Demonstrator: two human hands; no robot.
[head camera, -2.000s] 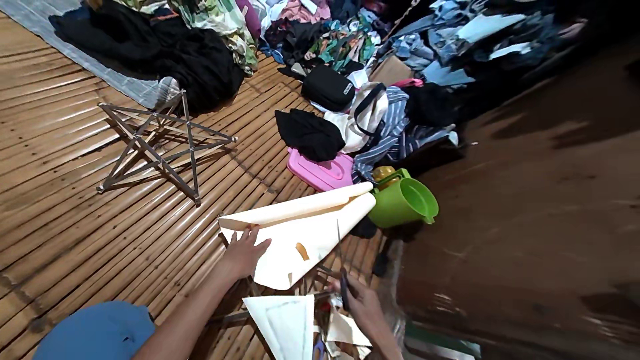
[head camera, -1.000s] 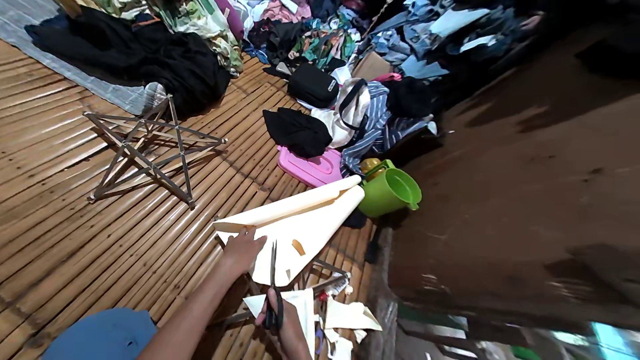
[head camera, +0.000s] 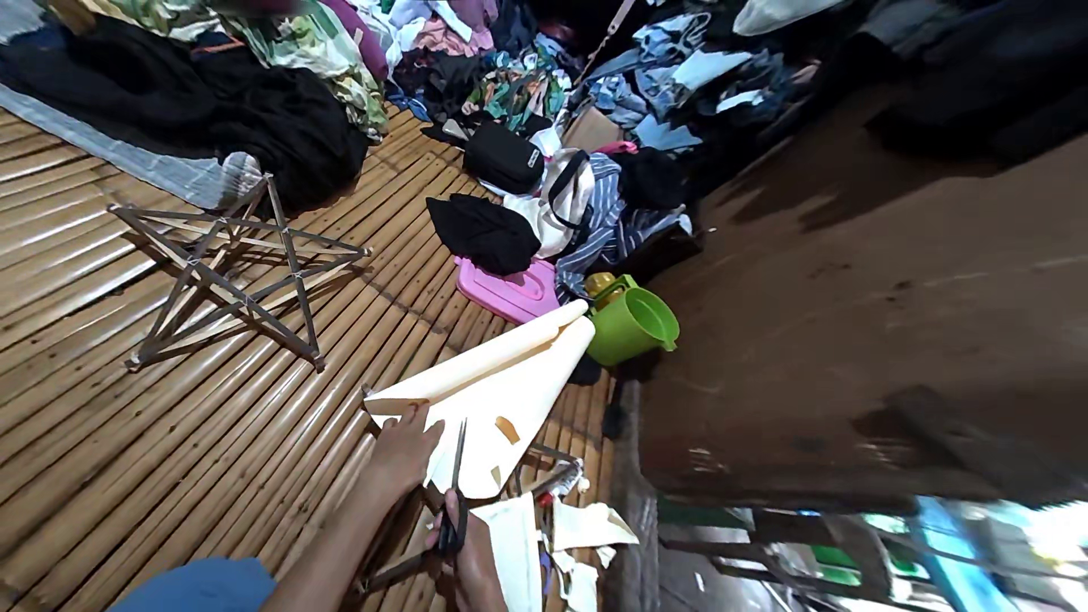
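Note:
A partly rolled cream sheet (head camera: 476, 387) lies over a stick frame on the bamboo-slat floor, with a hole cut in it. My left hand (head camera: 408, 446) presses on the sheet's lower left part, fingers spread. Black-handled scissors (head camera: 457, 476) are held in my right hand (head camera: 469, 552), blades pointing up over the sheet. Whether the blades are cutting cannot be told. Beside my right hand lie a white cut piece (head camera: 512, 544) and several paper scraps (head camera: 591, 525).
A star-shaped stick frame (head camera: 242, 289) stands at left. Beyond the sheet are a green pitcher (head camera: 625, 327), a pink plastic lid (head camera: 510, 293), a black pouch (head camera: 503, 158) and piled clothes (head camera: 518, 85). A brown wooden surface (head camera: 850, 340) rises at right.
My right hand with the scissors has moved left from the sheet's right side to its lower edge, near my left hand. My left hand stays on the sheet.

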